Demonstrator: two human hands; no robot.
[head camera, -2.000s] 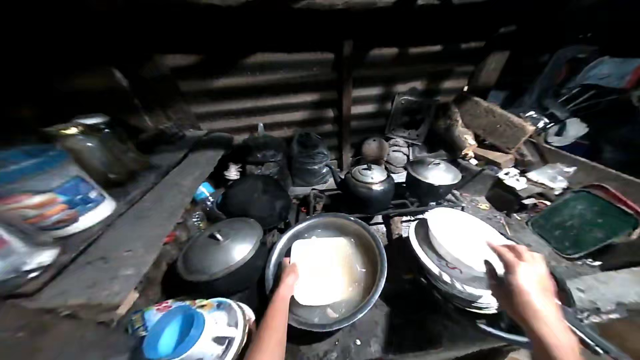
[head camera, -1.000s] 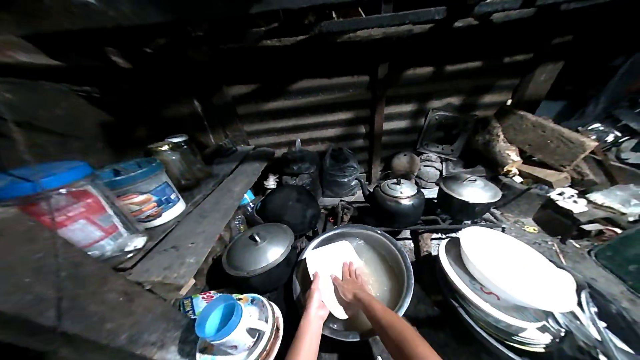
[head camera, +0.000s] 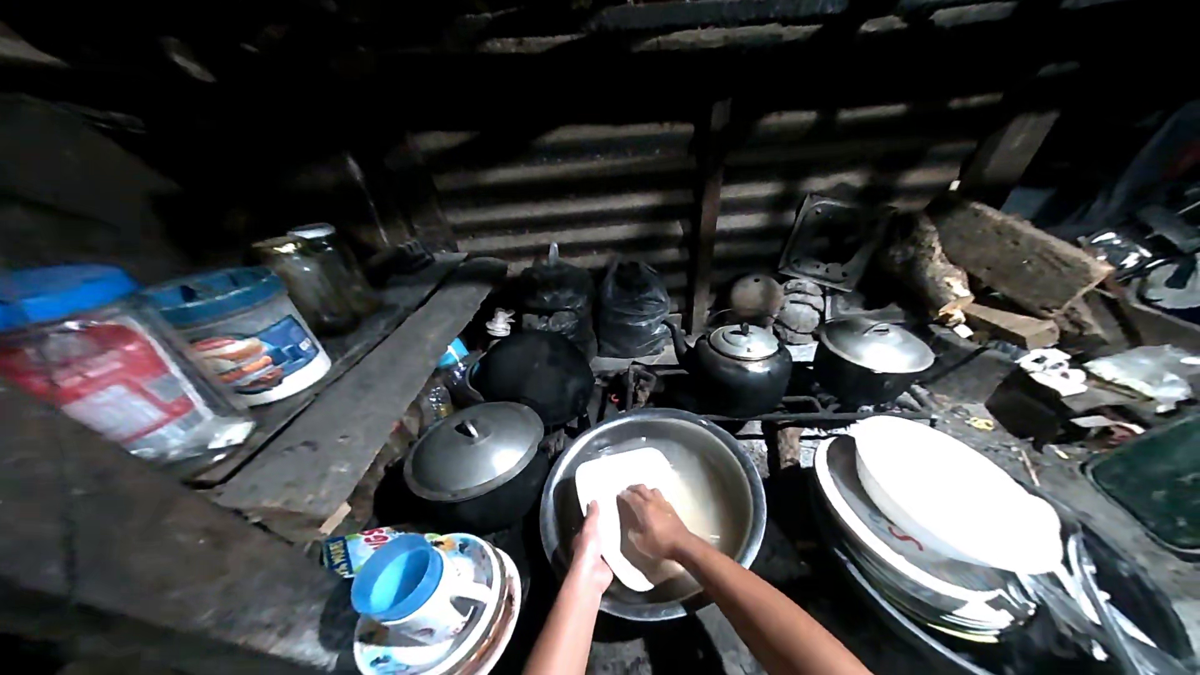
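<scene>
A white rectangular dish (head camera: 637, 468) is tilted inside a round metal basin (head camera: 753, 497) that holds cloudy water. My left hand (head camera: 590, 551) grips the dish by its near left edge. The fingers of my right hand (head camera: 653, 521) are bent against the dish's surface; whether they hold anything is hidden. Right of the basin, a white oval dish (head camera: 956, 492) lies on a stack of plates (head camera: 839, 487). To the left, a blue cup (head camera: 398, 577) and a white mug (head camera: 450, 609) rest on stacked plates (head camera: 511, 600).
A lidded pot (head camera: 473, 455) stands close to the basin's left. Behind are a dark kettle (head camera: 741, 370), another lidded pot (head camera: 874, 361) and a black pan (head camera: 534, 375). Plastic containers stand by a wooden plank (head camera: 375, 412) at left. Firewood (head camera: 1017, 248) lies at the back right.
My right hand was at the white oval dish on the right two seconds ago; it has moved left to the dish in the basin. My left hand keeps its grip. The view has shifted left.
</scene>
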